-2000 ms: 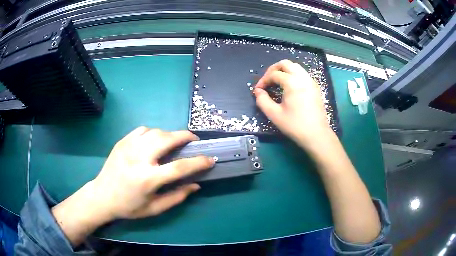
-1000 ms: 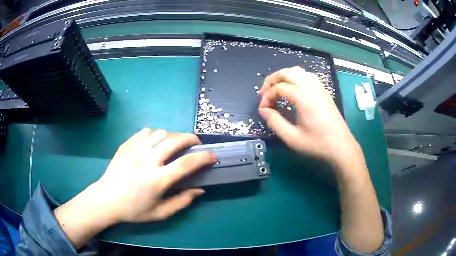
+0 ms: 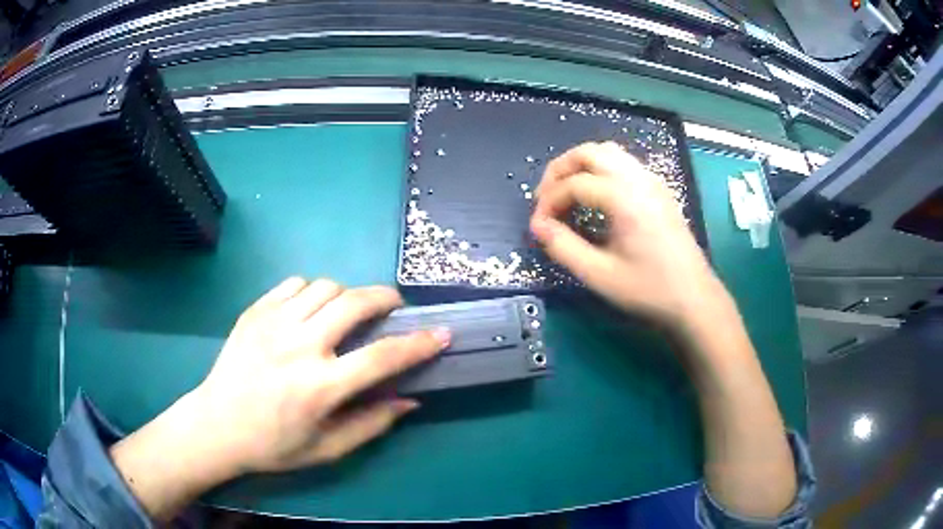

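A low stack of black bars [image 3: 481,341] lies on the green mat in front of the tray, with bright rings at its right end. My left hand [image 3: 300,377] holds the stack's left part, thumb on the near side and index fingertip on the raised centre strip. The black parts tray [image 3: 476,155] is scattered with small metal pieces [image 3: 455,258], thickest at its near left corner and right side. My right hand [image 3: 620,232] is over the tray's right half, thumb and fingers bent together. Whether a piece is between the fingertips cannot be told.
A tall stack of black bars [image 3: 114,165] stands at the left on the mat. A pale plastic piece [image 3: 749,207] lies right of the tray. Metal rails [image 3: 341,47] run behind the bench. A grey machine frame [image 3: 879,145] is at the right.
Since two seconds ago my right hand's fingers have curled in and it has moved slightly nearer to me. My left hand stays on the bars. The whole view has shifted slightly.
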